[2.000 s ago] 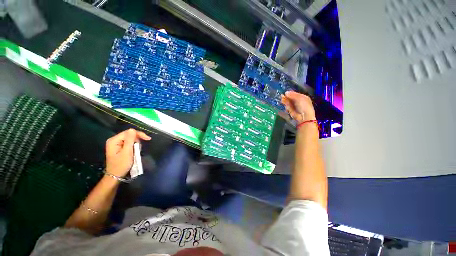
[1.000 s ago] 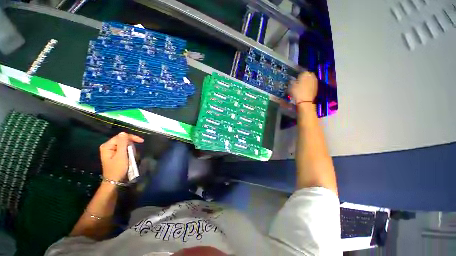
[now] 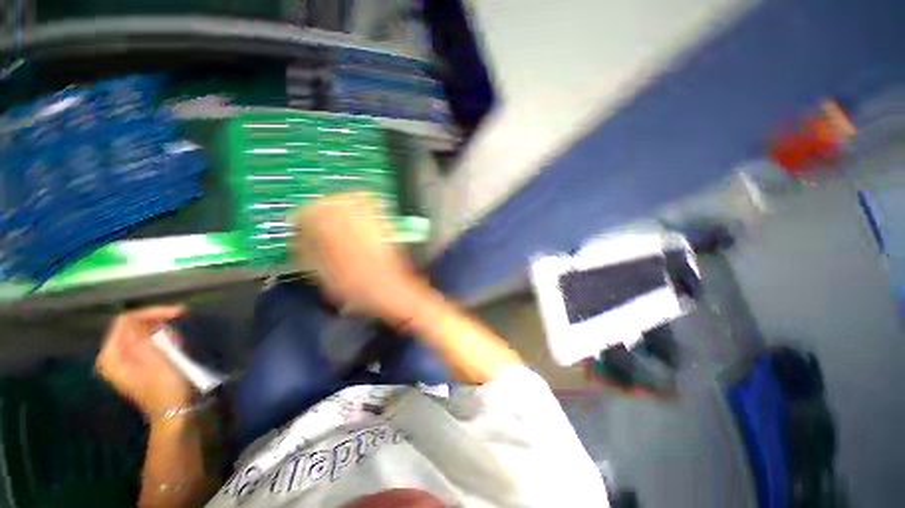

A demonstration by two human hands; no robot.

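The view is strongly blurred. A green panel stack (image 3: 308, 159) lies on the conveyor edge. My right hand (image 3: 342, 243) is over its lower part and hides some of it; its fingers are too blurred to tell whether they hold anything. My left hand (image 3: 139, 357) is below the conveyor edge and holds a folded white label sheet (image 3: 187, 359). A pile of blue PCB panels (image 3: 89, 179) lies left of the green stack. Another blue panel (image 3: 387, 87) is on the rails behind the green stack.
Green-and-white striped tape (image 3: 149, 255) runs along the conveyor edge. The pale machine (image 3: 585, 69) with a blue lower panel (image 3: 635, 129) stands at the upper right. A keyboard (image 3: 615, 290) on a white shelf is to the right. An orange-red object (image 3: 806, 144) shows at the far right.
The view has swung to the right, bringing the keyboard further in. My right hand has moved from the blue panel on the rails back to the green stack. My left hand still holds the white sheet.
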